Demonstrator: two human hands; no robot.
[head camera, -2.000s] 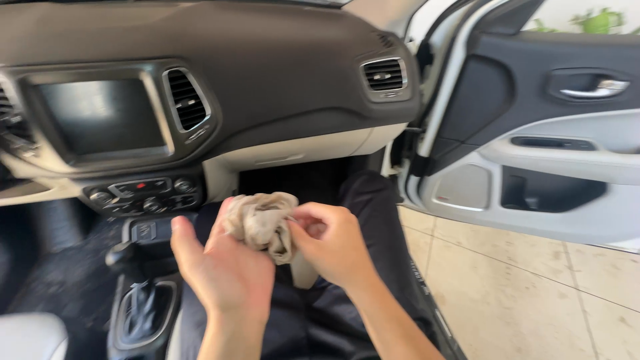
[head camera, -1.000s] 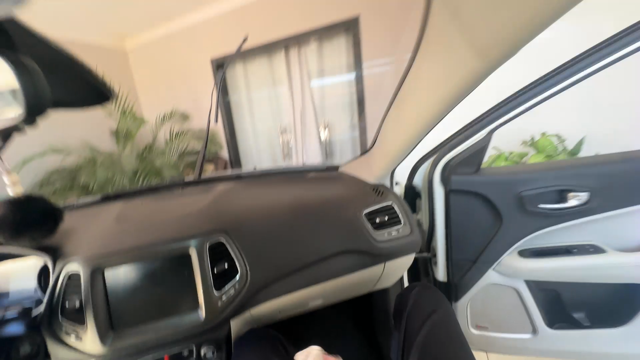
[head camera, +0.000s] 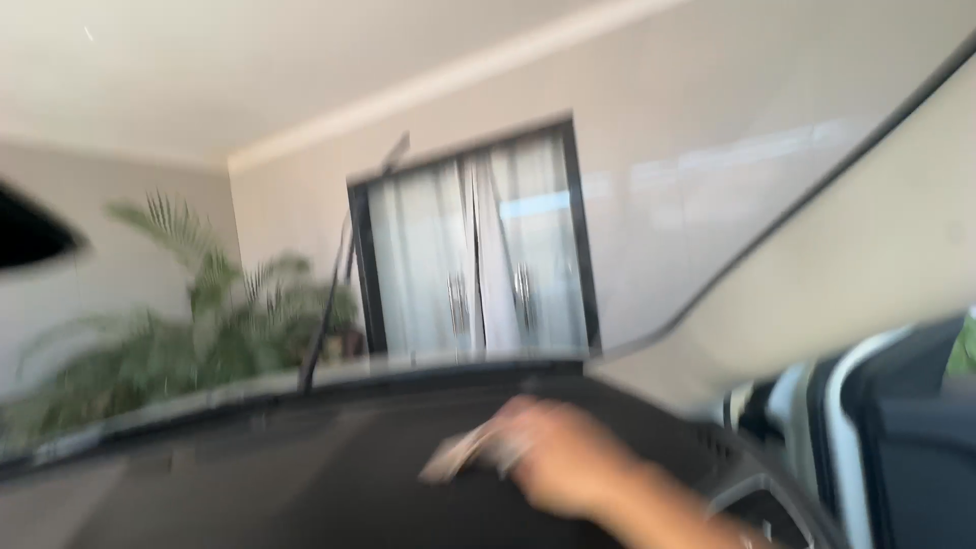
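Observation:
My right hand (head camera: 560, 450), blurred by motion, is over the dark dashboard top (head camera: 366, 465) with its fingers closed on a beige cloth (head camera: 461, 454). A loose end of the cloth sticks out to the left of the fingers. Whether the cloth touches the dashboard is too blurred to tell. My left hand is out of view.
The windshield spans the view, with a wiper (head camera: 324, 320) raised outside it. A dark rear-view mirror (head camera: 34, 229) hangs at the left edge. At right are the windshield pillar (head camera: 823, 252) and the open door (head camera: 923, 457). Palms and a glass double door (head camera: 419, 267) stand outside.
Two seconds ago both hands were low in front of the dashboard with the bunched cloth. My right hand has moved up over the dashboard with it; my left hand has left view. The view has tilted up.

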